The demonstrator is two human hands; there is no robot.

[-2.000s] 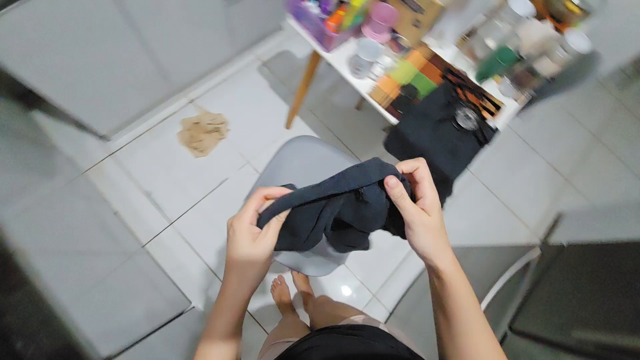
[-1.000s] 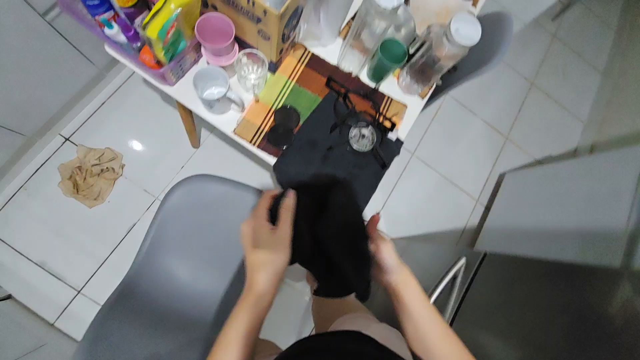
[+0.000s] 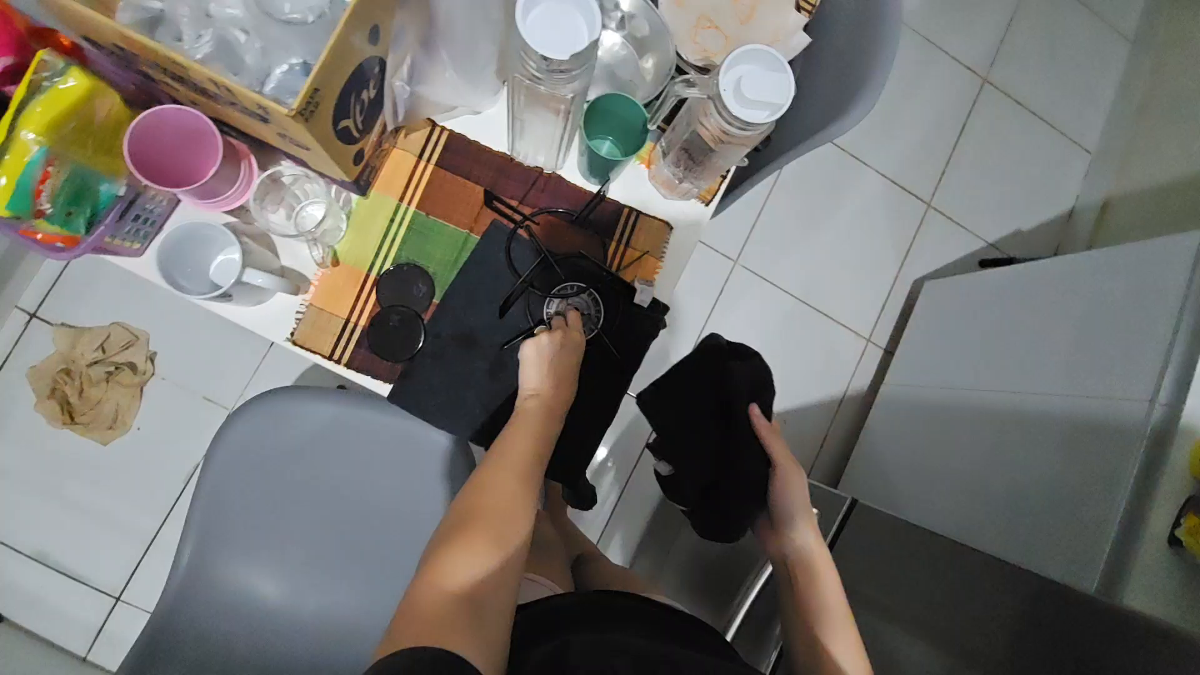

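Note:
My left hand (image 3: 551,361) reaches over the table, its fingertips on a round metal burner part (image 3: 574,309). Whether they grip it or only touch it, I cannot tell. A black cloth (image 3: 525,356) lies under that part and hangs over the table's front edge. Black wire pan supports (image 3: 547,248) rest around and behind the burner part. My right hand (image 3: 783,478) holds a bunched black cloth (image 3: 712,422) off the table's right side. Two black round discs (image 3: 405,286) sit on the checkered woven mat (image 3: 441,183), left of the laid cloth.
Behind are glass pitchers with white lids (image 3: 553,84), a green cup (image 3: 613,136) and a cardboard box (image 3: 319,103). Pink cups (image 3: 178,150) and a white mug (image 3: 211,262) stand at the left. A grey chair (image 3: 319,516) is in front; a crumpled tan cloth (image 3: 94,380) lies on the floor.
My left hand has left the bunched black cloth and moved up to the burner part. The right hand has carried the cloth to the right. The view has shifted toward the table.

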